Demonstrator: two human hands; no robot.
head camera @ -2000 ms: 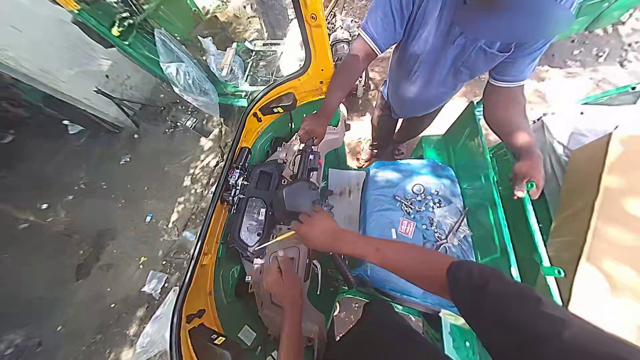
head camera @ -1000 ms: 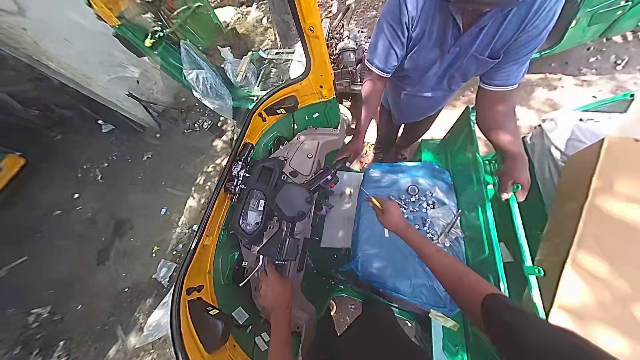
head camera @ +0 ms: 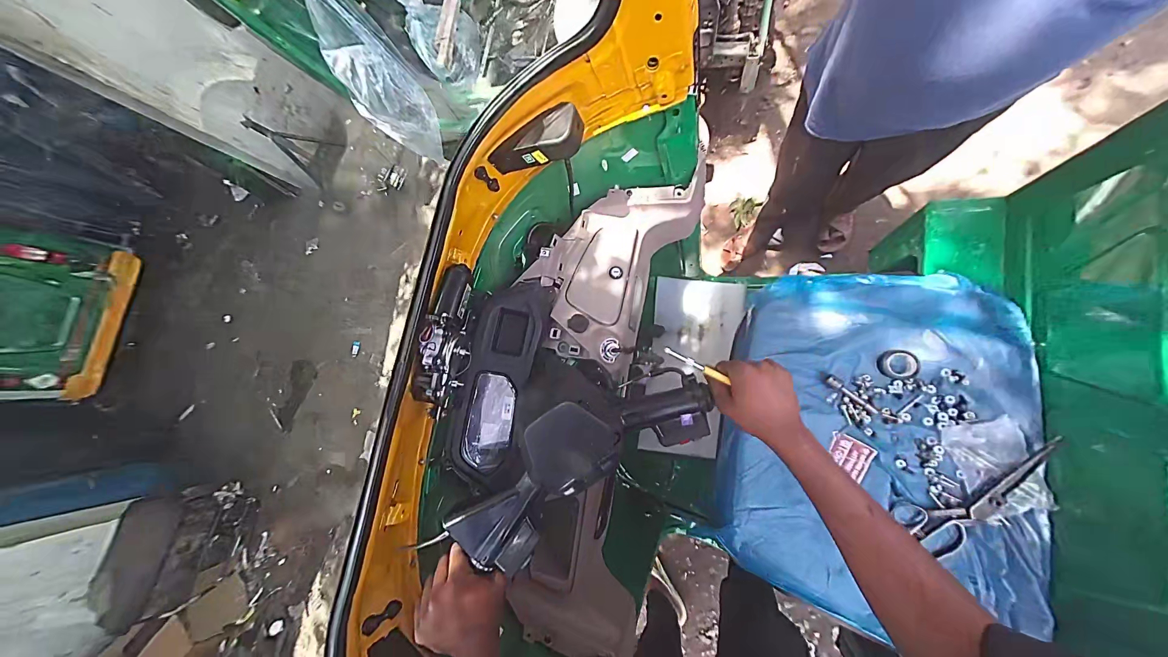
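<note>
My right hand (head camera: 759, 400) holds a screwdriver with a yellow handle (head camera: 715, 374), its shaft pointing up and left, just above the black right handlebar grip (head camera: 671, 407). At the bottom, my left hand (head camera: 459, 607) is closed around the lower end of a black handlebar part (head camera: 500, 540); its fingertips are partly hidden. Between the hands lie a round-cornered black mirror (head camera: 570, 447) and the instrument cluster (head camera: 490, 422) of a three-wheeler. A beige dashboard panel (head camera: 604, 274) extends above. Loose bolts, nuts and washers (head camera: 931, 415) lie on the blue plastic-covered seat (head camera: 785, 511).
Scissors (head camera: 935, 527) and a metal ring (head camera: 898, 365) rest on the plastic. A yellow door frame (head camera: 456, 242) with a black rubber edge runs along the left. A person in a blue shirt (head camera: 922, 68) stands beyond the seat. Green body panels (head camera: 1109, 365) border the right.
My right hand has moved with the screwdriver from over the blue plastic to beside the right handlebar grip. The other person's hands, earlier at the handlebar and a green rail, are out of view.
</note>
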